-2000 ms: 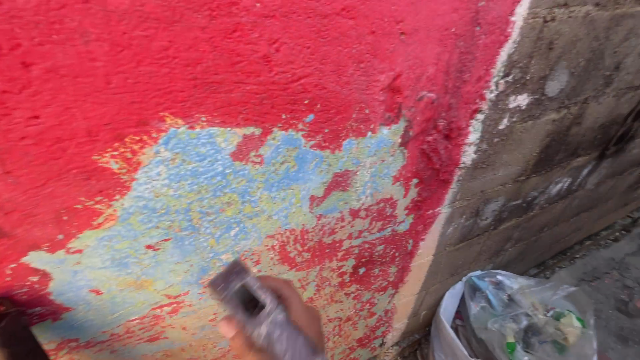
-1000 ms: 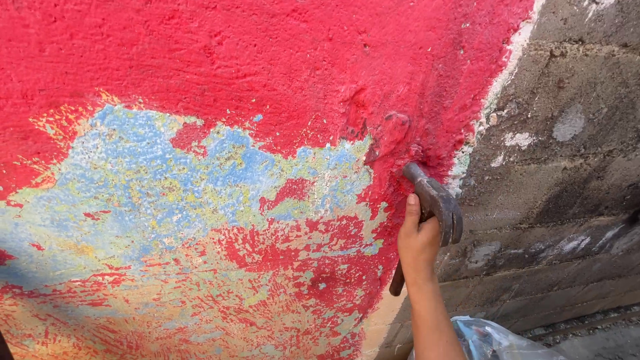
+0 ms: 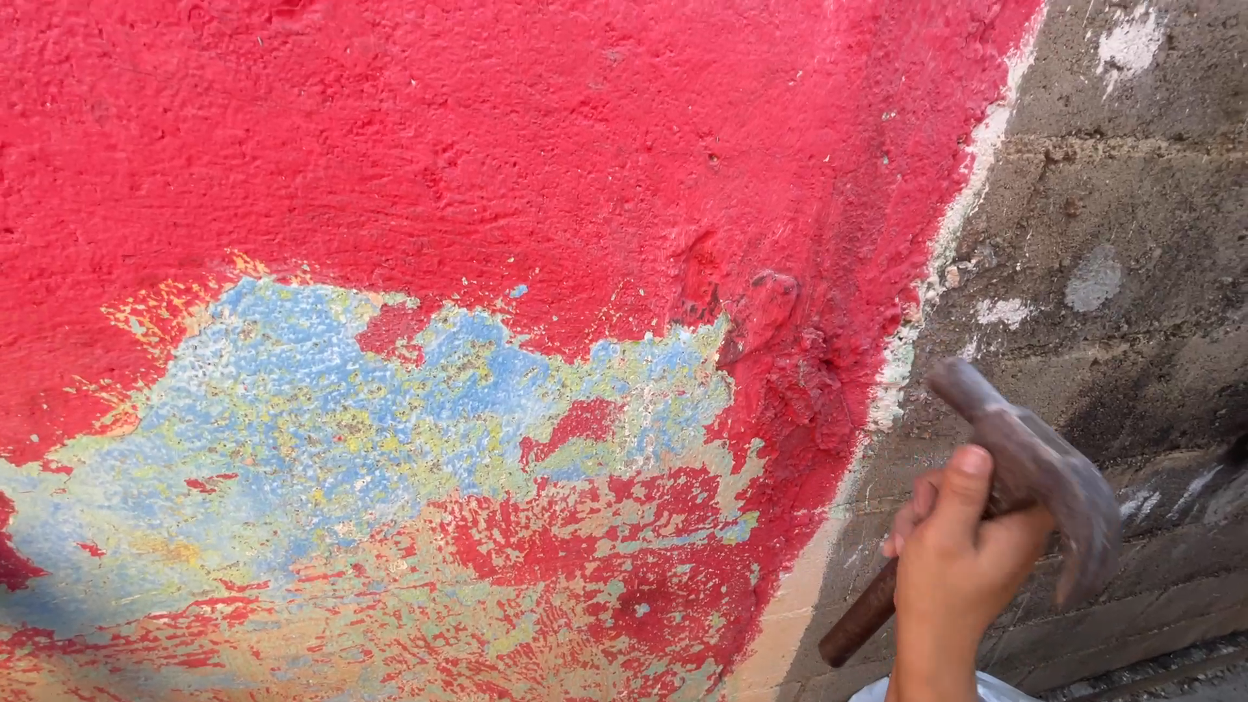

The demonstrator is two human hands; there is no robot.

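Note:
My right hand [image 3: 965, 556] is closed around the handle of a claw hammer [image 3: 1048, 473], near its head. The striking face points up and left, the curved claw bends down at the right, and the brown handle end sticks out at lower left. The hammer overlaps the bare block wall in view, just right of the painted edge. To its left is the red painted wall [image 3: 487, 175], with a rough, lumpy red patch [image 3: 804, 390] near the edge. Lower down, an area of worn paint [image 3: 322, 409] shows blue, yellow and cream. My left hand is out of view.
A ragged whitish strip [image 3: 960, 210] separates the red paint from the grey-brown block wall [image 3: 1160, 195]. Part of a whitish plastic bag [image 3: 999, 688] shows behind my wrist at the bottom edge. Dark ground [image 3: 1185, 673] lies at the lower right corner.
The hammer head was at the rough red patch one second ago; my right hand has since drawn it right and down, over the block wall. Two seconds ago the hand was at bottom centre.

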